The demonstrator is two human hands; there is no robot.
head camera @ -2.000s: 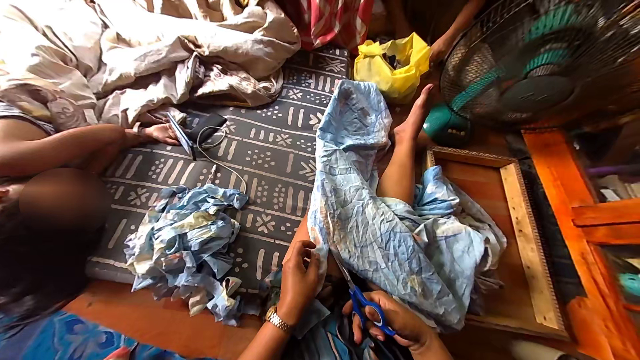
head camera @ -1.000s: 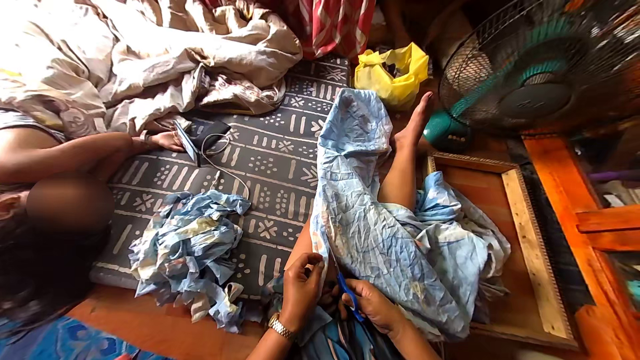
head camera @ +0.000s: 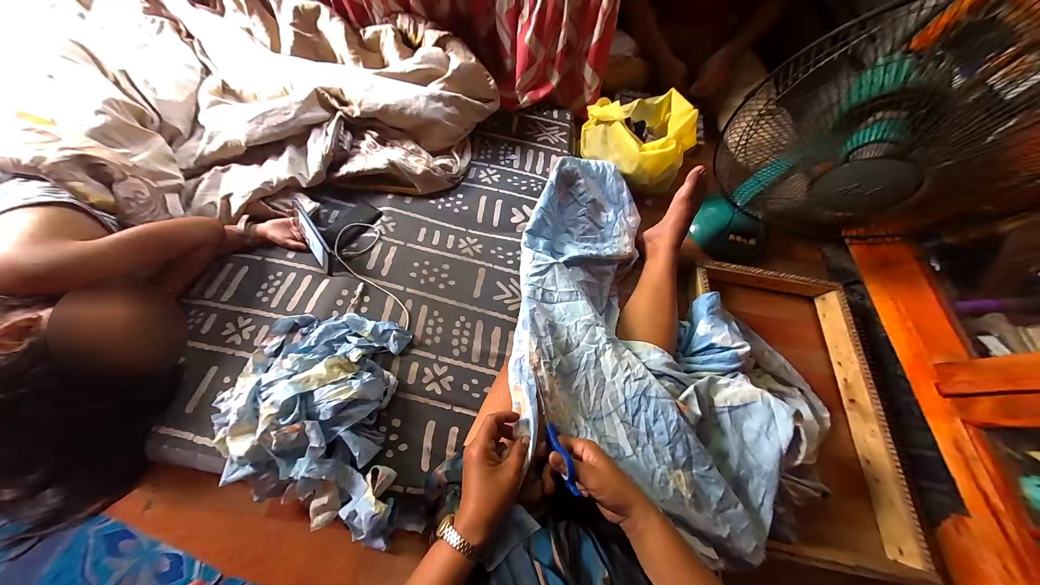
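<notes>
A crumpled light-blue patterned cloth (head camera: 617, 374) lies over my legs, and its far end reaches toward my bare foot. My left hand (head camera: 494, 459), with a metal-band watch (head camera: 455, 536) on its wrist, pinches the cloth's left edge. In my right hand (head camera: 597, 479) are blue-handled scissors (head camera: 562, 459); their blades point away from me, along the cloth close to that edge, and are mostly hidden. Left of my leg, a heap of torn or cut strips of similar blue cloth (head camera: 309, 398) rests on the patterned mat (head camera: 439, 284).
A person at the left holds a phone (head camera: 312, 236) with a white cable. Bunched beige bedding (head camera: 268, 106) lies beyond. A yellow plastic bag (head camera: 642, 138), a green fan (head camera: 861, 154) and a shallow wooden frame (head camera: 861, 431) are ahead and right. Another person's hands show behind the bag.
The scissors have turned in my right hand, their handles now closer to my left hand than two seconds ago. My left hand still pinches the cloth's edge.
</notes>
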